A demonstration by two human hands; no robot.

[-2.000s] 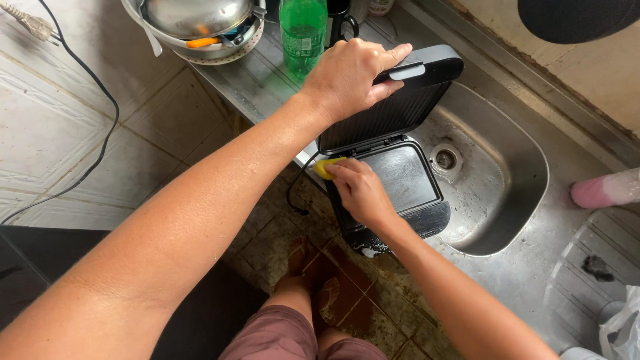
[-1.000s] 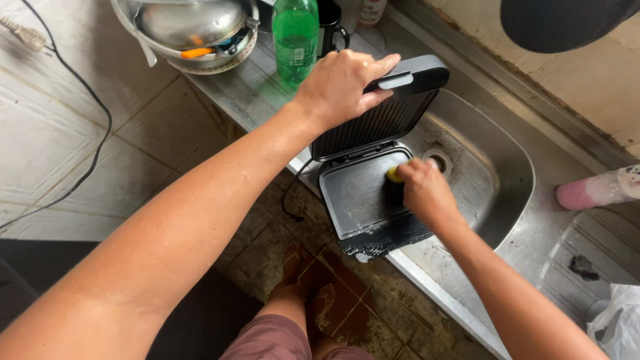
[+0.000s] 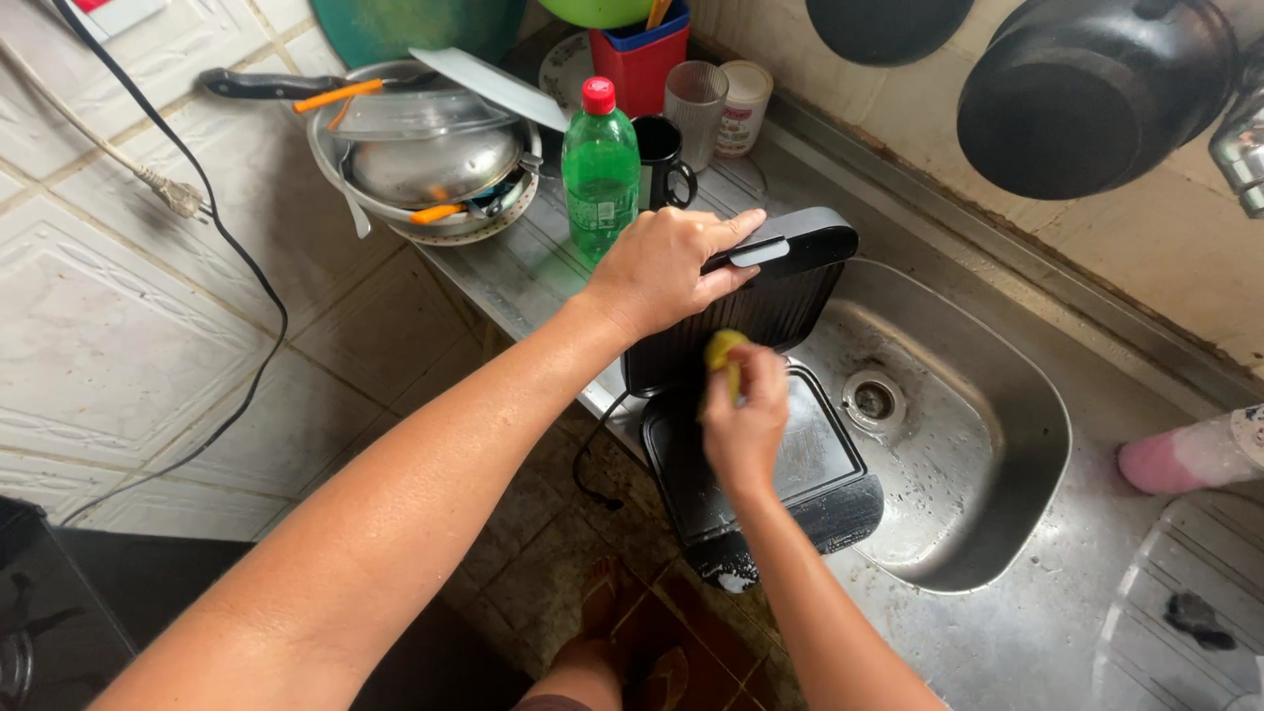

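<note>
A black electric sandwich press stands opened across the sink's front edge, its lid raised and its lower plate wet. My left hand grips the lid's top edge beside the grey latch, holding it up. In my right hand is a yellow sponge, blurred, near the ridged plate of the lid, above the rear left of the lower plate. Whether the sponge touches the ridges I cannot tell. White suds cling to the front edge of the press. Its cord hangs down at the left.
Right of the press is the steel sink basin. Behind my left hand stand a green plastic bottle, a black mug and a dish-filled bowl. A bottle of pink liquid lies at the right. Black pans hang above.
My right hand has moved with the sponge from the right side of the lower plate to near the lid's ridged plate. My left hand still holds the lid. The view has tilted up somewhat.
</note>
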